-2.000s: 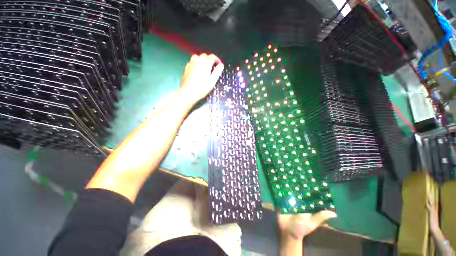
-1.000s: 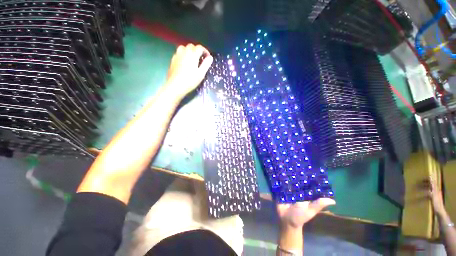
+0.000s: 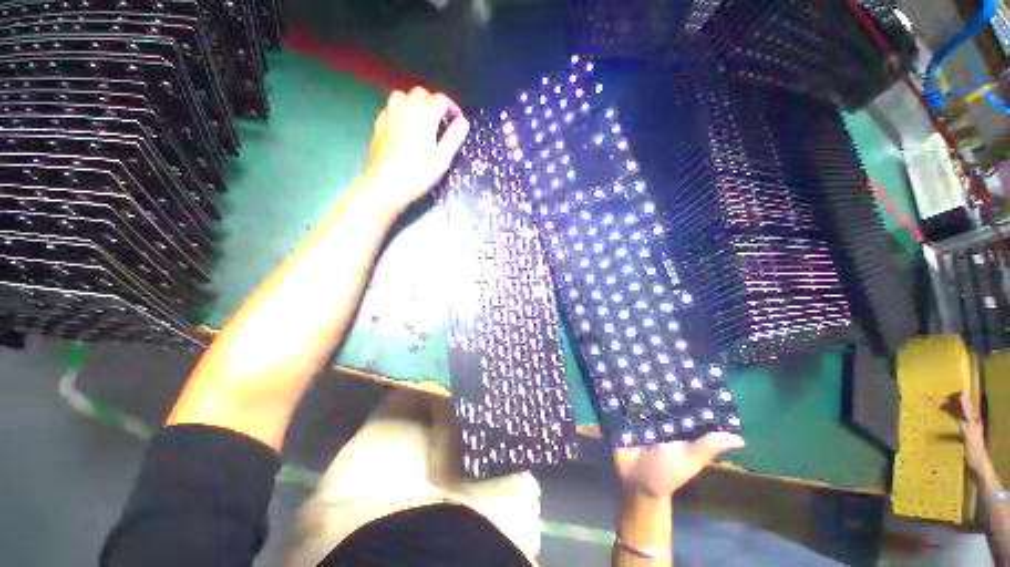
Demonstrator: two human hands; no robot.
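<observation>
Two long black keyboard boards lie side by side before me. The left keyboard board (image 3: 509, 321) has a strong white glare and its near end sticks out past the bench edge. My left hand (image 3: 419, 138) has its fingers closed on this board's far left corner. The right keyboard board (image 3: 626, 277) is lit with rows of white points. My right hand (image 3: 670, 460) holds its near end, thumb along the edge, the other fingers hidden beneath.
Tall stacked boards (image 3: 100, 166) stand at left and more stacked boards (image 3: 781, 244) at right. The green bench mat (image 3: 294, 155) has red tape. Blue cables (image 3: 952, 55) are at the upper right. Another person's hand (image 3: 972, 426) touches a yellow carton (image 3: 928, 432) at far right.
The right board's lights went from green and red to blue, then white. Both boards and my hands sit slightly higher in view. The yellow carton at far right has turned.
</observation>
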